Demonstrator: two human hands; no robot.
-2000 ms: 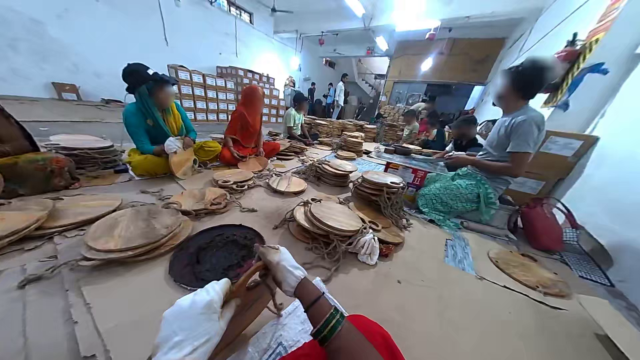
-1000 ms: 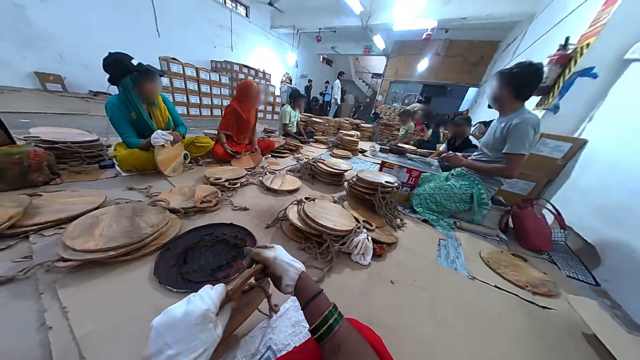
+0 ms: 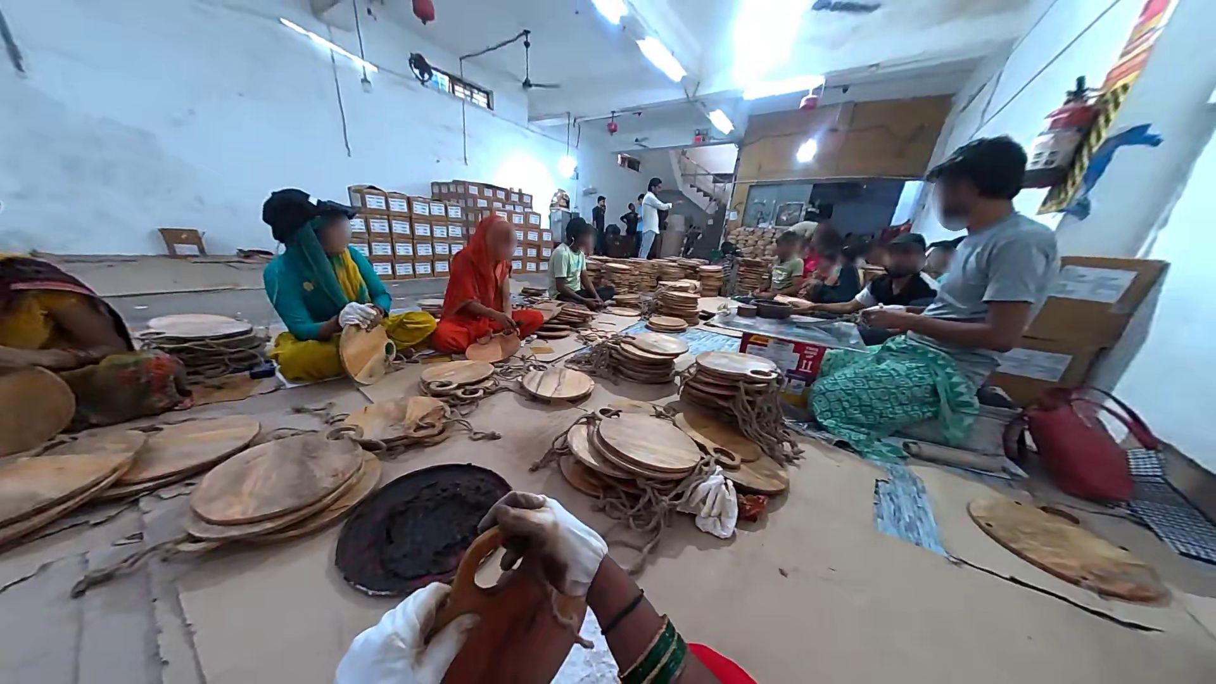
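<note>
My left hand (image 3: 408,641), in a white glove, grips the left edge of a brown wooden board (image 3: 518,632) near its looped handle. My right hand (image 3: 551,537), in a white glove with bare fingertips, is closed on the top of the same board beside the handle hole; what its fingers pinch there is partly hidden. A short cord hangs from the board's right side. Just beyond my hands lies a round black tray (image 3: 418,527) with a dark, crusted substance in it. The board's lower end is out of view.
Round wooden boards with rope lie stacked ahead (image 3: 649,443) and to the left (image 3: 277,480). A crumpled white glove (image 3: 711,503) rests by the front stack. A single board (image 3: 1069,549) and a red bag (image 3: 1078,442) are at the right. Several people sit around on the cardboard-covered floor.
The board between my hands has turned so that its broad face and handle hole show more. Both hands remain on it. The view has tilted up slightly.
</note>
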